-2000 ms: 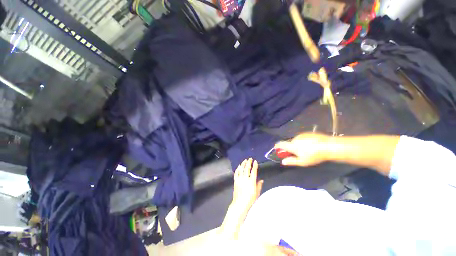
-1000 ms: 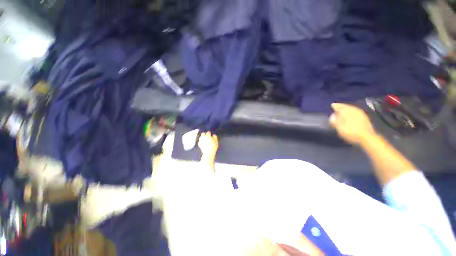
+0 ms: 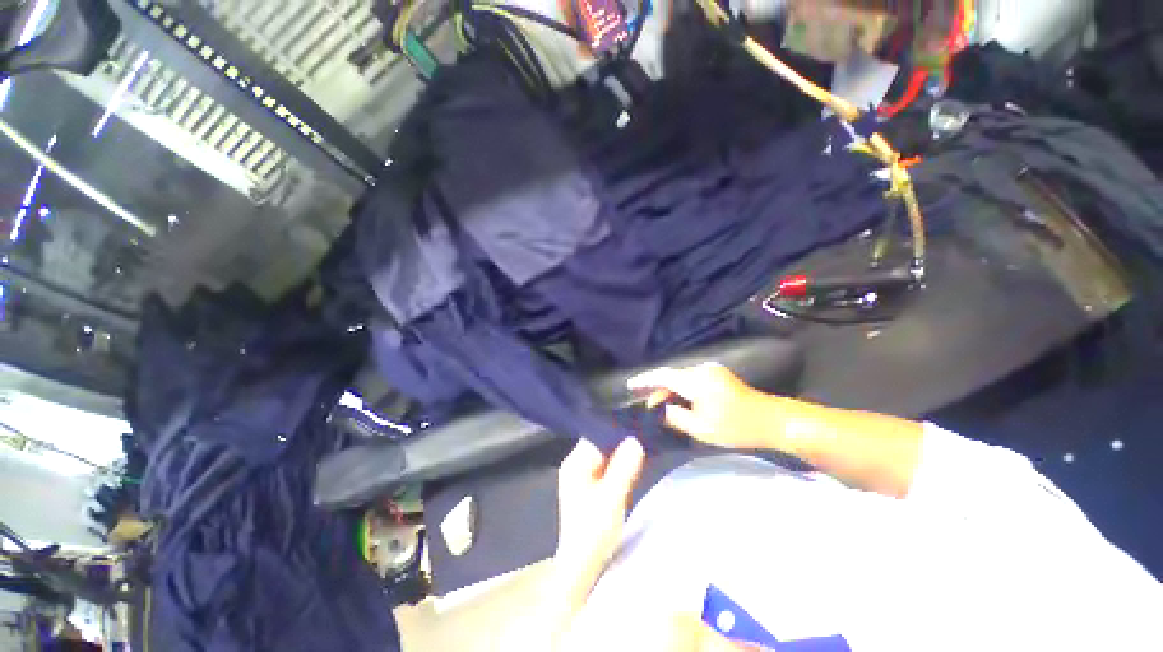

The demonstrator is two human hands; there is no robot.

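Observation:
A navy garment (image 3: 529,382) lies in folds across the long grey sleeve board (image 3: 478,436), with one end drawn toward me. My left hand (image 3: 599,490) pinches that end at the near side of the board. My right hand (image 3: 714,405) is just right of it, fingers bent over the same cloth; whether it grips the cloth is unclear. The steam iron (image 3: 829,296), with a red part, rests on the dark table to the right, beyond my right hand. An off-white block (image 3: 458,525) lies below the board.
Navy garment heaps lie at the left (image 3: 255,510) and behind the board (image 3: 727,217). A yellowish hose (image 3: 816,92) hangs down to the iron. A louvred metal grille (image 3: 230,77) is at the upper left. A brown strip (image 3: 1071,242) lies at the table's right.
The iron, in my right hand two seconds ago, rests on the table. Both hands have come together at the navy cloth, my left from beside the off-white block. The view has shifted.

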